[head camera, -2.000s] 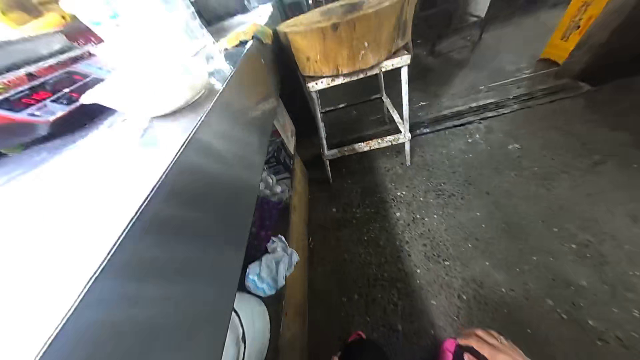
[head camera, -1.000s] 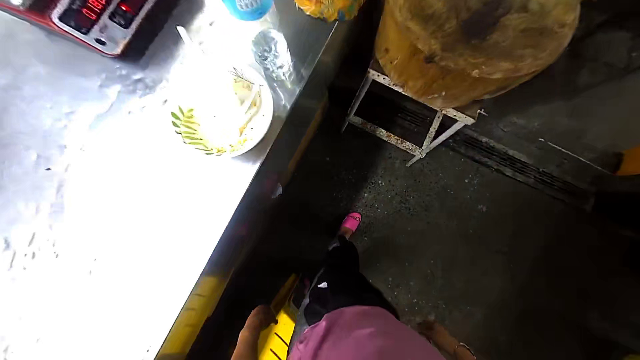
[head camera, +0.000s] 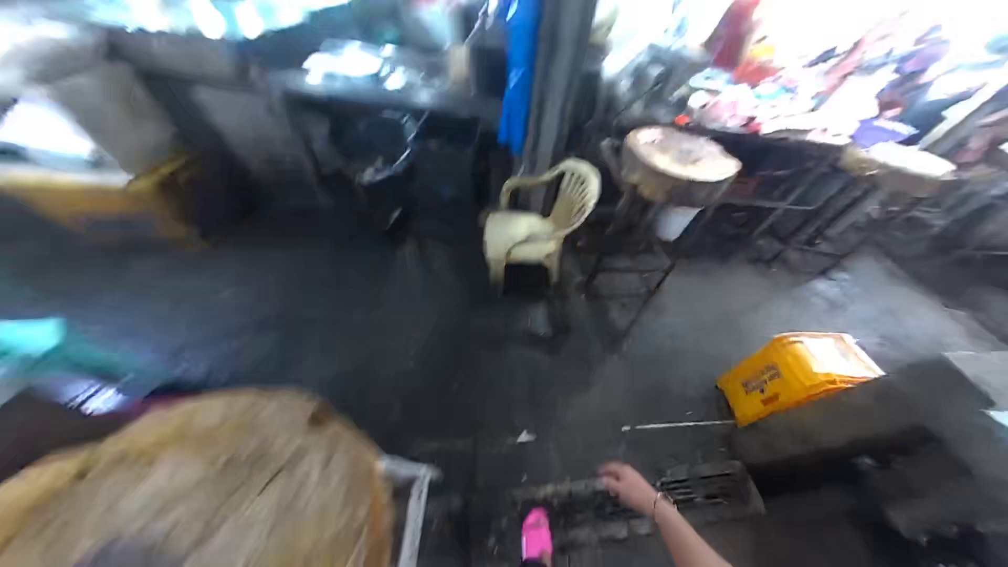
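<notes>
My right hand (head camera: 622, 482), with a bracelet at the wrist, hangs low over the floor near a metal drain grate (head camera: 701, 487). It touches nothing that I can see; blur hides whether its fingers are apart or closed. My left hand is outside the view. A pink shoe (head camera: 537, 534) on my foot shows at the bottom edge, left of that hand. At the lower left is a thick round wooden chopping block (head camera: 236, 480) beside a white metal frame (head camera: 413, 504).
A yellow plastic crate (head camera: 795, 378) lies on the floor at right. A cream plastic armchair (head camera: 535, 228) stands ahead, beside a second round block (head camera: 681, 157) on a metal stand. Metal counters (head camera: 378, 90) line the back left, and a blue cloth (head camera: 520, 75) hangs by a post.
The view has swung up and away from the steel counter with the plate and scale. My left hand, near something yellow one second ago, has left the view. My right hand now reaches out lower right.
</notes>
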